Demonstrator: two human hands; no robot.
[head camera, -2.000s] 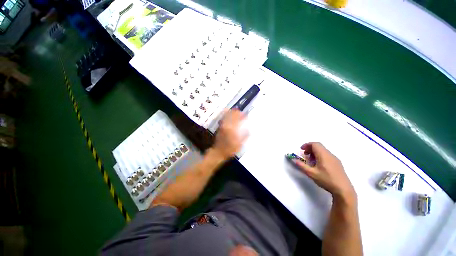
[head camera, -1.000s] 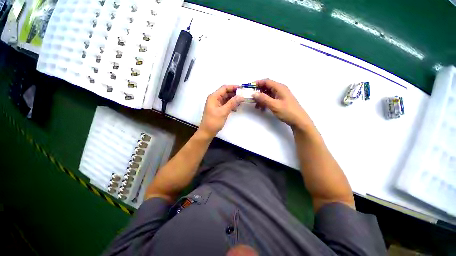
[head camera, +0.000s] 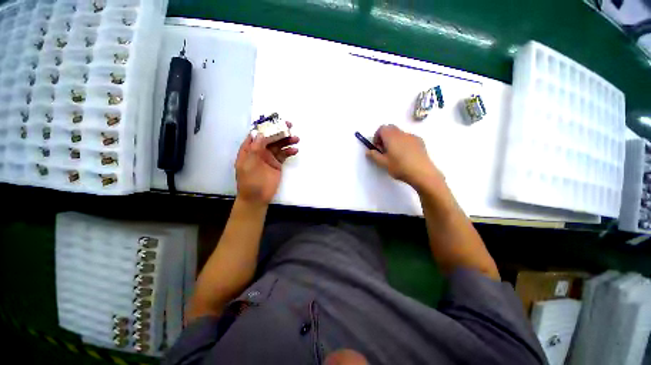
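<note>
My left hand (head camera: 262, 170) holds a small white module body (head camera: 273, 130) with a dark and green edge at its top, a little above the white sheet. My right hand (head camera: 401, 155) grips a slim dark tool (head camera: 366, 141), likely tweezers, whose end points up and left, apart from the module. The black electric screwdriver (head camera: 174, 114) lies on the sheet at left, bit toward the back. A short dark pointed tool (head camera: 199, 113) lies beside it, with tiny dark screws (head camera: 208, 63) behind.
Two loose modules, one (head camera: 428, 103) and another (head camera: 474, 108), lie beyond my right hand. The parts tray (head camera: 145, 100) is at far left, the lower tray (head camera: 93, 278) below it. An empty pocketed tray (head camera: 564, 132) stands at right. A cardboard box (head camera: 546, 284) is at lower right.
My hands have moved apart: the left keeps the module, the right has let go of it and now holds the slim dark tool. The view has swung right, showing more of the empty tray.
</note>
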